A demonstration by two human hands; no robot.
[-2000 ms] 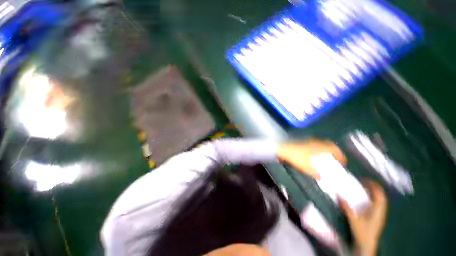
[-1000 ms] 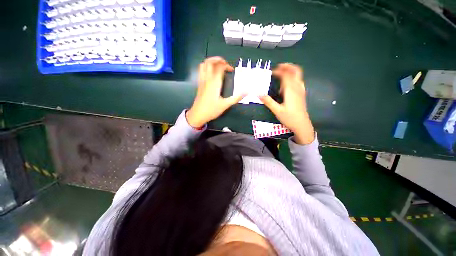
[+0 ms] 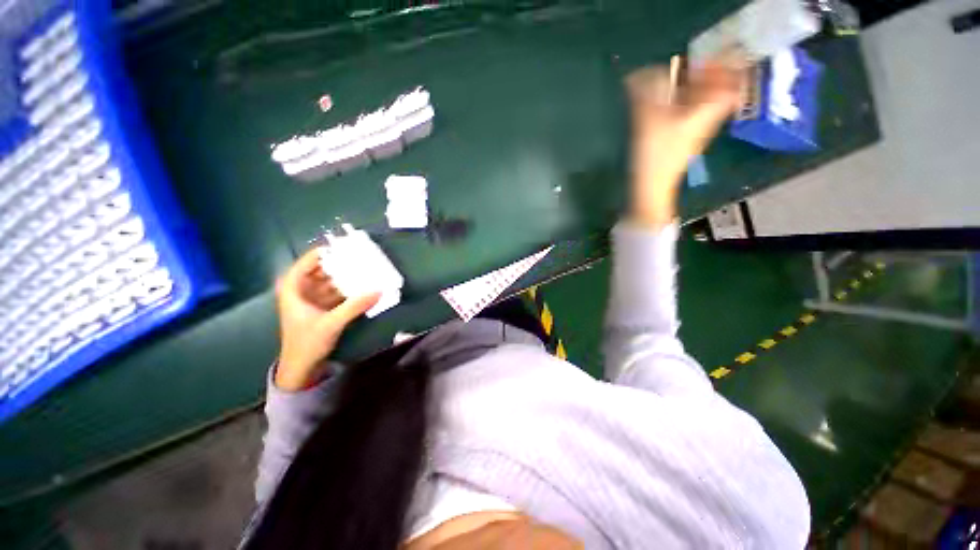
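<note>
My left hand holds a few white adapter units side by side, with thin prongs pointing away from me. One more white unit lies on the dark-green mat just beyond them. A row of white units stands farther back. My right hand is blurred and raised at the right, by a pale container and a small blue box. A pale stick shows at its fingers; whether it grips anything is unclear.
A blue tray with rows of white units lies at the left. A white sticker sheet with red dots lies at the bench edge near my body. A small light-blue piece is beside my right wrist. A small red-and-white scrap lies behind the row.
My right hand has left the grouped units and moved far right to the container and box. My left hand still holds units; one unit now lies apart. The view has turned.
</note>
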